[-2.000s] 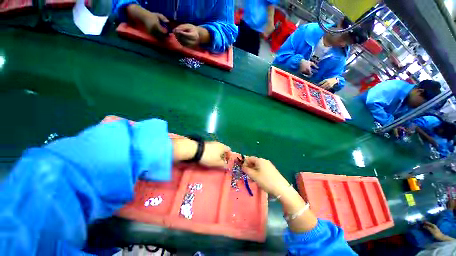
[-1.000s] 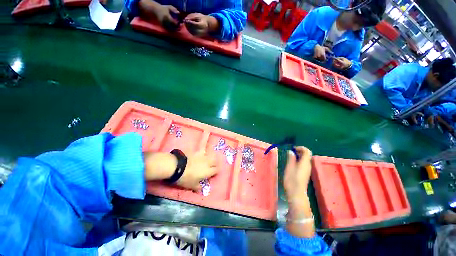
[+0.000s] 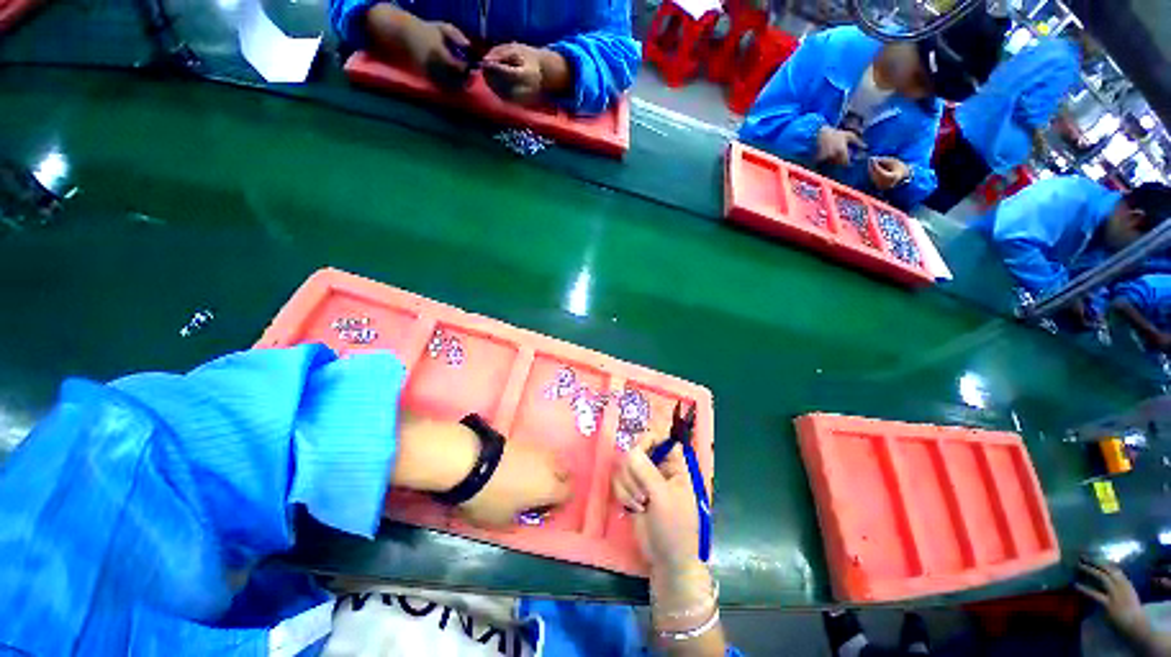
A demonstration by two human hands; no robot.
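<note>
The salmon-red parts tray [image 3: 514, 385] lies in front of me, with small silvery components [image 3: 633, 413] in loose clusters in its four compartments. My left hand [image 3: 520, 494], with a black wristband, is low over the tray near its front edge. A few bright bits show at its fingertips; whether it grips any is not clear. My right hand [image 3: 661, 507] holds the blue-handled nippers [image 3: 697, 494] over the tray's right compartment. Their dark jaws point away from me and the blue handles are spread.
An empty red tray [image 3: 948, 501] lies to the right on the green bench [image 3: 385, 193]. Across it, people in blue smocks work at two more trays [image 3: 822, 231]. A pale curled sheet [image 3: 276, 51] is at far left. A person's hand [image 3: 1115, 593] shows at lower right.
My right hand has come left from the gap between the trays to over the parts tray, with the nippers. Earlier both hands were together at the right compartment; my left hand has since moved to the front edge.
</note>
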